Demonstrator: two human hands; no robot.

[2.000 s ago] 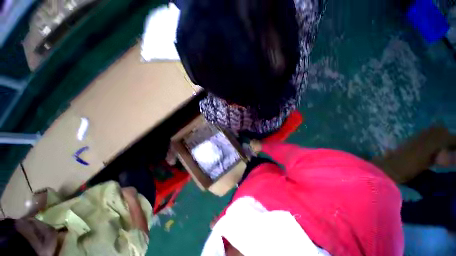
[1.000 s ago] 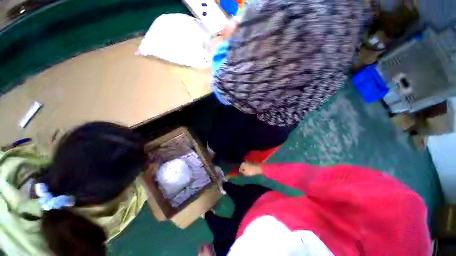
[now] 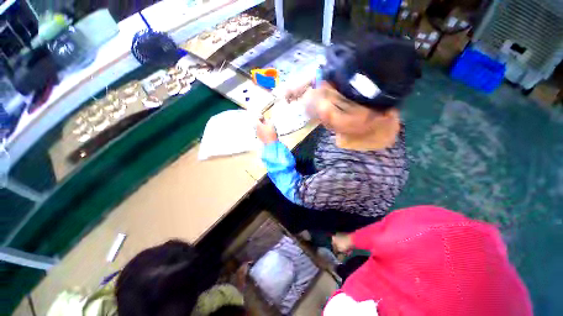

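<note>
Neither of my hands shows. Nearest in front of me, a brown carton (image 3: 313, 295) stands beside the bench. It holds a white, rounded bag or bundle (image 3: 273, 276) on crinkled wrapping. A small, long white piece (image 3: 115, 247) lies on the cardboard-covered bench (image 3: 179, 197) at the left. A dark blue tool (image 3: 110, 278) lies near it, partly hidden by a head. A large white bag (image 3: 229, 134) lies farther along the bench, by a coworker's hands.
A dark-haired person (image 3: 154, 278) is at lower left. A red-clothed person (image 3: 438, 265) fills the lower right, a hand near the carton. A patterned-top coworker (image 3: 358, 173) sits beyond. Parts trays (image 3: 111, 114) and a dark fan (image 3: 154, 46) stand behind; a blue bin (image 3: 478, 69) stands upper right.
The view has swung, bringing the shelf trays, fan and the patterned-top coworker's face into view. The carton sits lower in the picture. The dark-haired person at lower left covers part of the bench.
</note>
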